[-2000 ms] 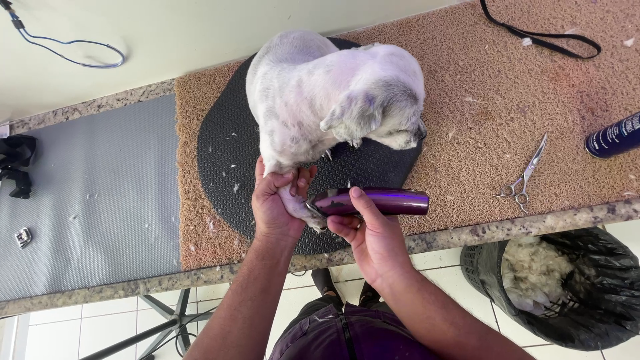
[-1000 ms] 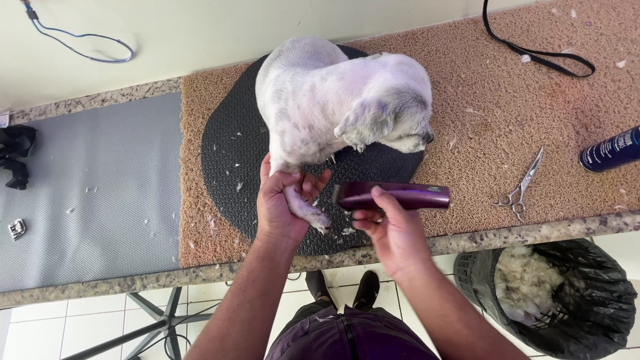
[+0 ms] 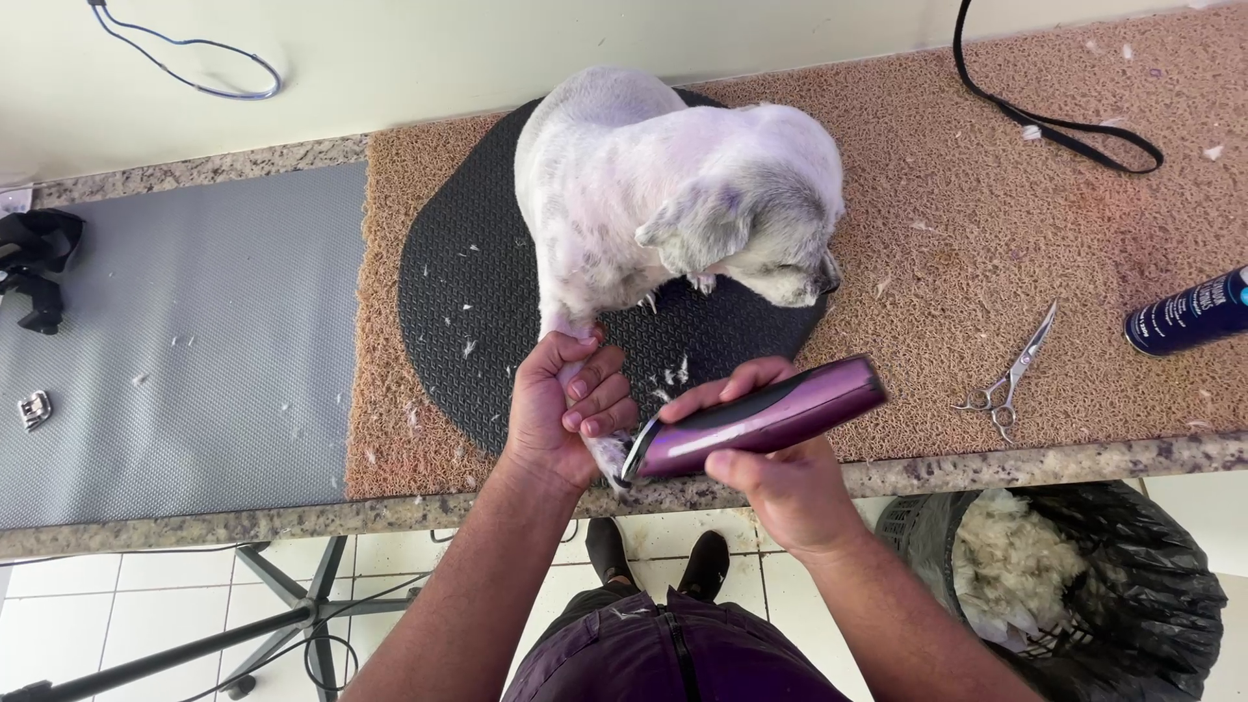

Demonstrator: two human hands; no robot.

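A closely clipped white and grey dog point(image 3: 682, 185) is on a black textured rubber mat point(image 3: 458, 292), its head turned toward the right. My left hand point(image 3: 575, 409) is wrapped around one of its front legs, with the paw point(image 3: 609, 456) sticking out below my fingers. Purple cordless hair clippers point(image 3: 770, 414) are in my right hand point(image 3: 780, 468), held between thumb and fingers. Their blade end is at the paw, near the table's front edge; whether it touches the skin I cannot tell. Clipped tufts of hair lie on the mat.
Metal shears point(image 3: 1014, 375) and a dark blue can point(image 3: 1189, 312) lie on the brown mat point(image 3: 926, 263) to the right. A black strap point(image 3: 1063, 122) lies behind them. A lined bin point(image 3: 1150, 585) holding hair stands below the granite edge. A metal clipper blade point(image 3: 34, 410) lies far left.
The clippers have come back against the paw, from a gap to its right one second ago, and are now tilted. My left hand has stayed around the leg.
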